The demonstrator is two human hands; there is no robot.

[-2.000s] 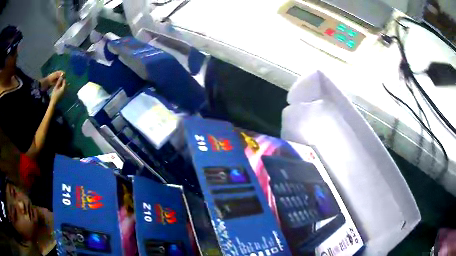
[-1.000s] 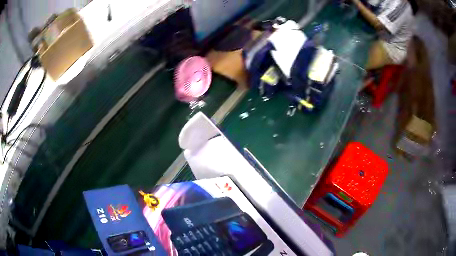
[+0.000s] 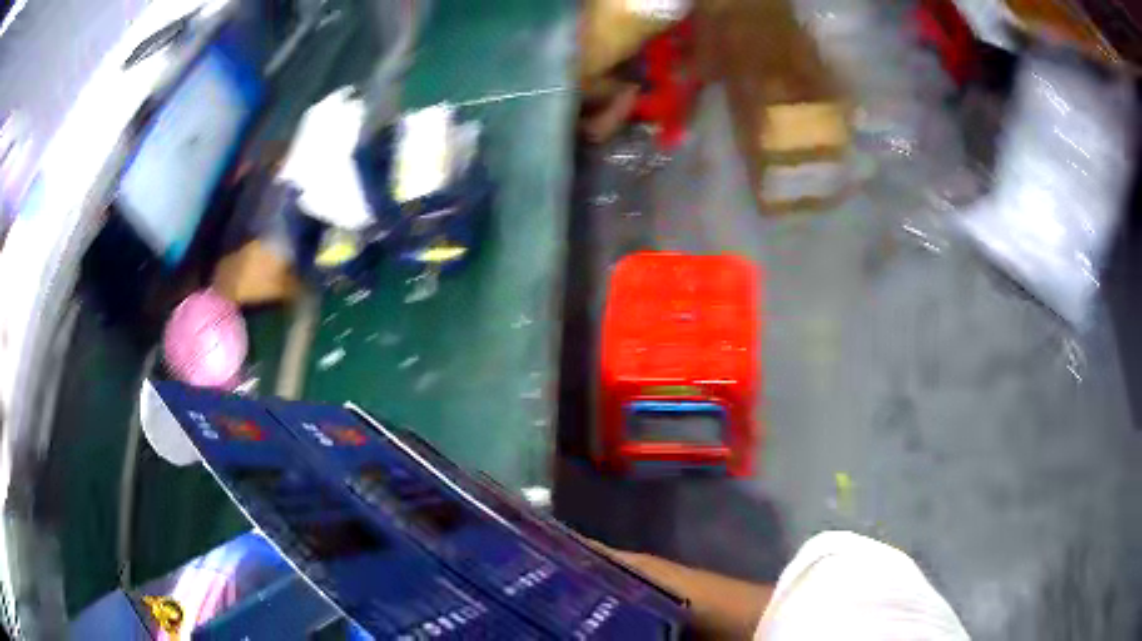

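Observation:
Dark blue retail boxes (image 3: 376,501) marked Z10 lie side by side at a slant at the lower left, their right end past the bench edge. My right forearm comes from the lower right and runs behind this end. My right hand is hidden by the boxes, which appear held up by it. A white rounded flap shows at their upper left corner. Another box (image 3: 238,582) with a pink and white picture face lies partly under them at the bottom left. My left hand is not in view. The picture is blurred.
The green bench (image 3: 501,326) bears open dark blue boxes with white pieces (image 3: 432,188), a pink fan (image 3: 207,338) and a monitor (image 3: 188,150). A red stool (image 3: 683,357) stands beside it on the grey floor. A brown carton (image 3: 802,150) is farther back.
The view has swung right, so the stool and fan sit farther left. Blue boxes now slant across the picture-faced box, and my right forearm has come in.

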